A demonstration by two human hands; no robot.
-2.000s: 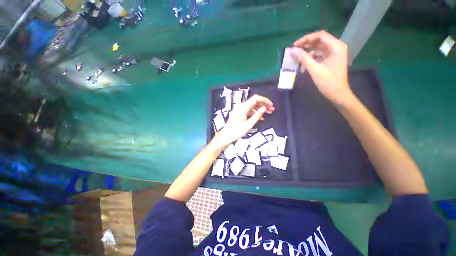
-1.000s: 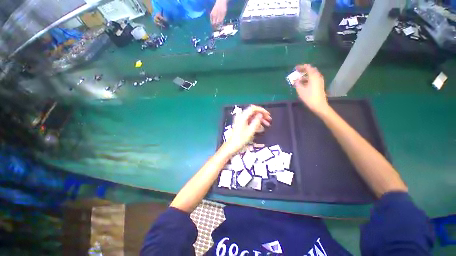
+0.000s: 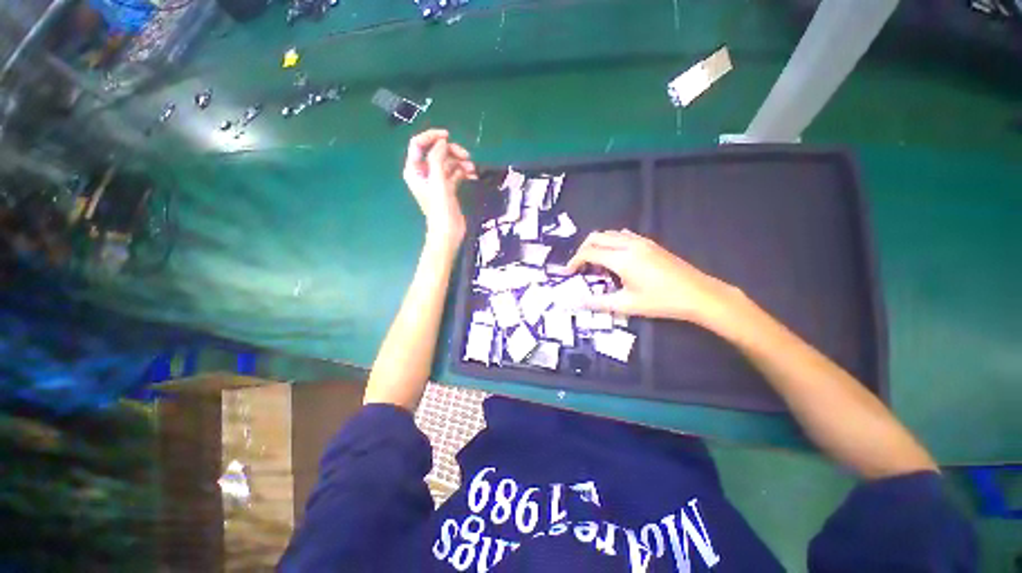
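A black divided tray (image 3: 762, 280) lies at the bench's near edge. Its left half holds a heap of small white display modules (image 3: 521, 343); its right half shows bare black. My right hand (image 3: 628, 272) is over the heap, fingers bent down at the modules; whether it grips one is hidden. My left hand (image 3: 437, 168) is raised at the tray's upper left corner, fingers curled; I cannot tell if it holds anything. A white strip-like module (image 3: 700, 77) lies on the green bench beyond the tray.
A slanting grey post (image 3: 818, 69) stands behind the tray. A flat part with a dark end (image 3: 401, 106), a small yellow thing (image 3: 290, 57) and scattered dark components (image 3: 314, 102) lie on the bench at the upper left. A cardboard box (image 3: 256, 448) is below, left.
My right hand has come from beyond the tray back to the heap, and the white piece now lies on the bench. My left hand has moved left, off the heap. The view has shifted.
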